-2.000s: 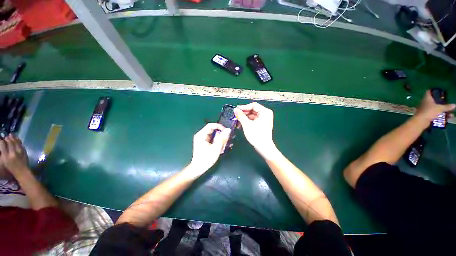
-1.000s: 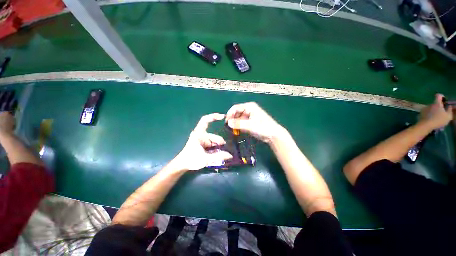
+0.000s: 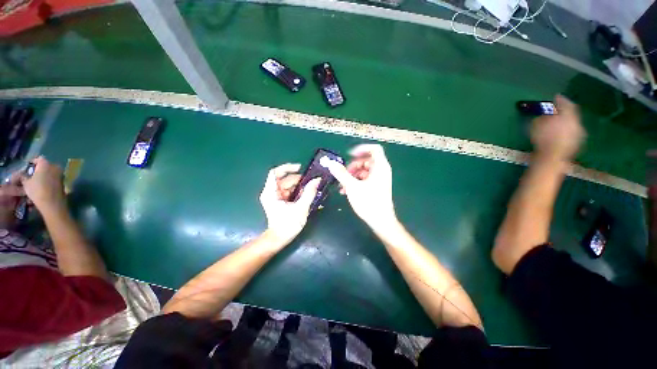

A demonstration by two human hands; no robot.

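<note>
A black bar phone (image 3: 315, 176) is held tilted above the green bench in front of me. My left hand (image 3: 287, 205) grips its lower left side, with the thumb on its face. My right hand (image 3: 367, 186) is at its upper right, with the thumb pressed on the phone's upper end and the other fingers blurred and lifted beside it. No small part can be made out at the fingertips.
One phone (image 3: 145, 143) lies on the bench at left. Two phones (image 3: 282, 74) lie beyond the pale strip (image 3: 346, 128). A grey post (image 3: 184, 54) rises at upper left. A neighbour's hand (image 3: 558, 133) reaches to a phone at right; another person works at far left.
The phone, which was low under my hands with an orange bit near my right fingertips, is now raised between both hands. My right thumb now presses its upper end. The right neighbour's arm has reached forward.
</note>
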